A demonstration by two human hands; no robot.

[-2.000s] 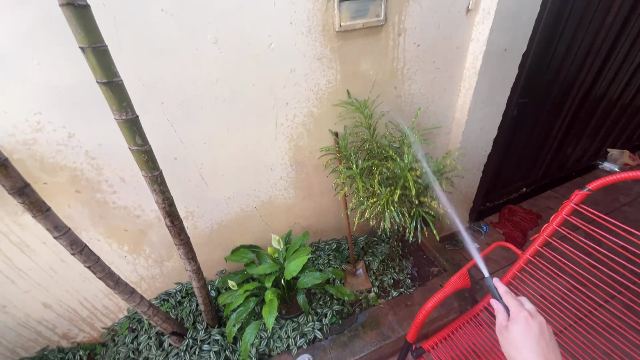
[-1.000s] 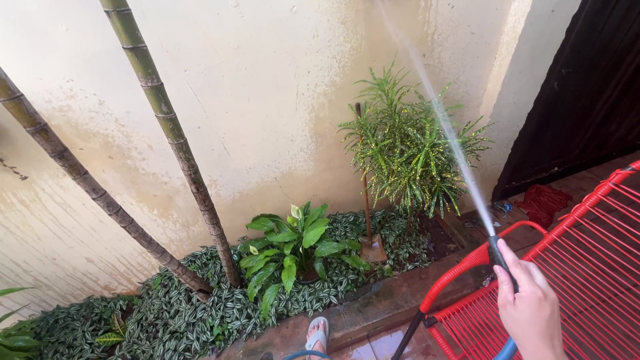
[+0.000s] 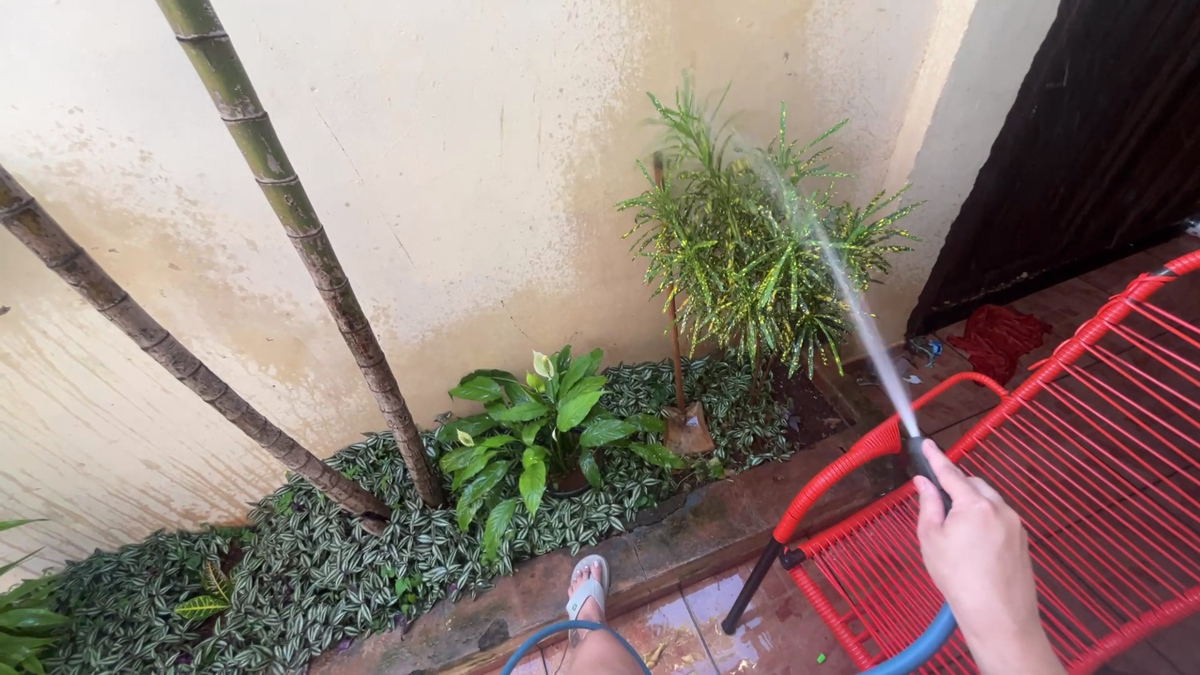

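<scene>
My right hand, at the lower right, is closed around a black hose nozzle. A water jet leaves its tip and goes up and left onto a yellow-speckled croton shrub. A blue hose shows below the hand, and another stretch of it crosses in front of my leg. Left of the shrub, a small shovel stands upright by the wall. A peace lily with pale blooms grows in the middle of the bed. My left hand is out of view.
A red corded chair stands at the right, beside and under the hand. My sandaled foot rests on the bed's kerb. Two ringed trunks lean before the wall. Striped groundcover fills the bed. A red cloth lies near the dark gate.
The jet hit the wall above the shrub a second ago and now lands on the shrub. My right hand still holds the nozzle. The view has tilted down and shifted left since the first frame.
</scene>
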